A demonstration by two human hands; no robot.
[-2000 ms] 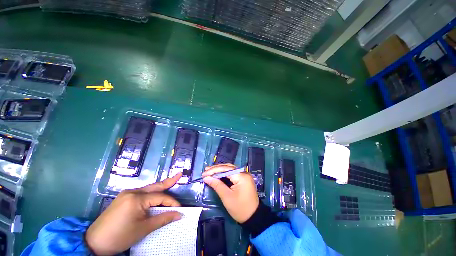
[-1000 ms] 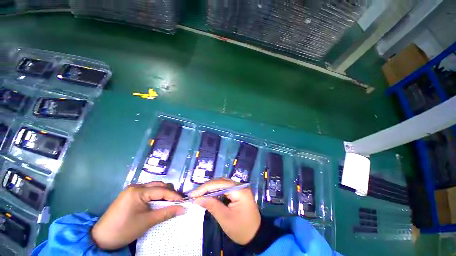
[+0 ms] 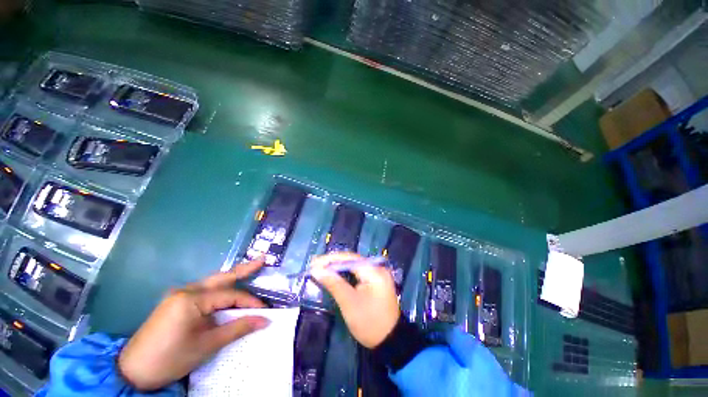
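Observation:
My left hand (image 3: 190, 333) holds a white dotted sheet (image 3: 247, 355) between thumb and fingers, with its index finger stretched to the lower end of a black phone unit (image 3: 279, 221) in the clear blister tray (image 3: 485, 250). My right hand (image 3: 361, 298) pinches a slim pale purplish tool (image 3: 353, 265) like a pencil, over the tray's middle. The tool is blurred, and its tip near the left unit is hard to make out. More black units with orange bits lie in the tray pockets; some are partly hidden by my hands and the sheet.
A second blister tray (image 3: 128, 203) with black units lies at left. A yellow piece (image 3: 272, 147) lies beyond the tray. At right are a white post (image 3: 636, 225), a hanging white paper (image 3: 562, 284), a black pad strip (image 3: 605, 314) and small dark pads (image 3: 572, 355). Stacked clear trays (image 3: 466, 43) stand beyond.
The view has shifted, so the trays appear further right. From one second ago, my hands have moved apart; the tool has left the sheet's top edge and my left index finger now reaches the leftmost unit.

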